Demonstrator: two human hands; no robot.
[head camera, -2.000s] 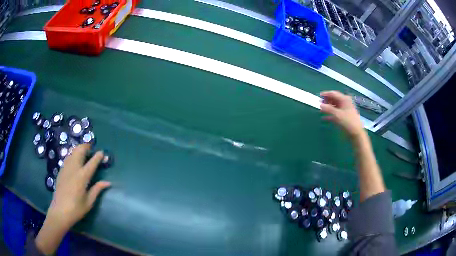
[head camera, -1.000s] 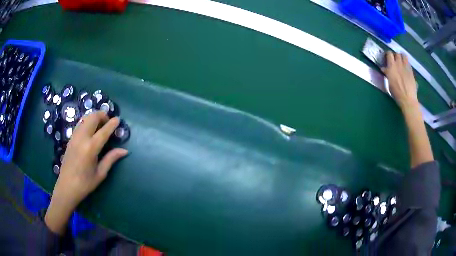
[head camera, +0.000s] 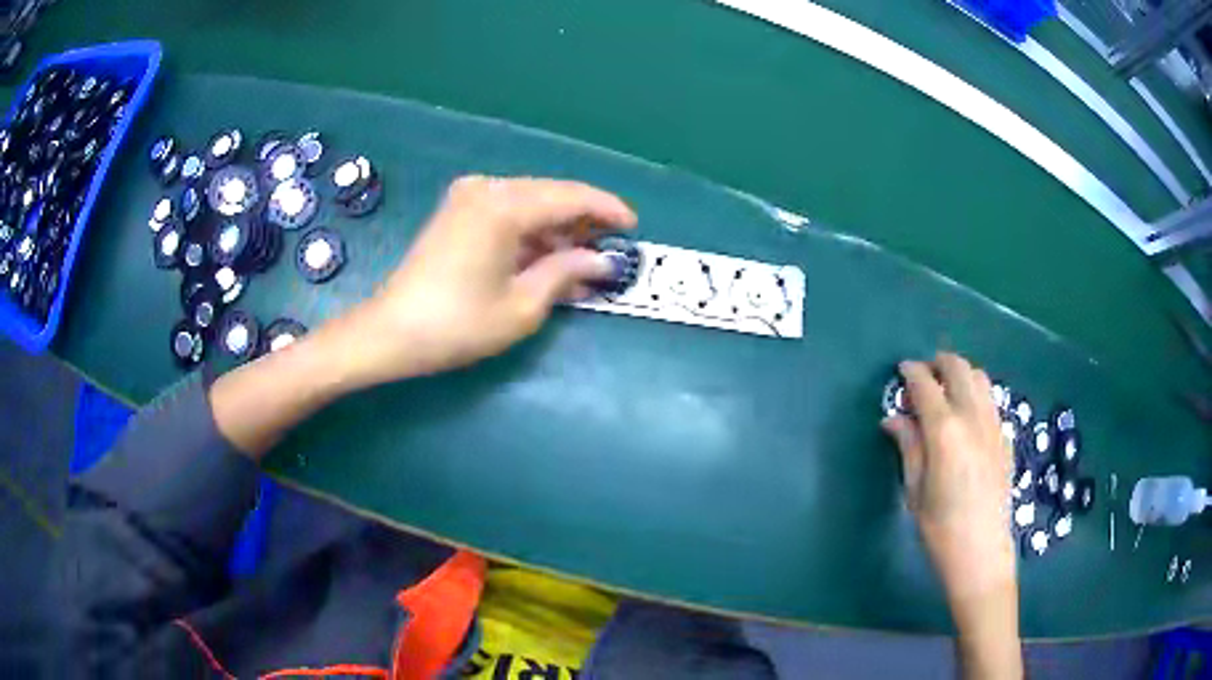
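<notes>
A white board with printed circles lies on the green surface in front of me. My left hand holds a round black part between thumb and fingers over the board's left end, hiding that end. My right hand is at the right pile of round black parts, its fingertips on a black part at the pile's left edge. Another loose pile of black parts lies at the left.
A blue bin heaped with black parts stands at far left. A squeeze bottle, a thin stick and small pale specks lie at far right. Part of another blue bin shows at the top right, near white stripes.
A white board now lies in front of me. My left hand has moved right from the left pile with a black part. My right hand has come back from the far stripe to the right pile.
</notes>
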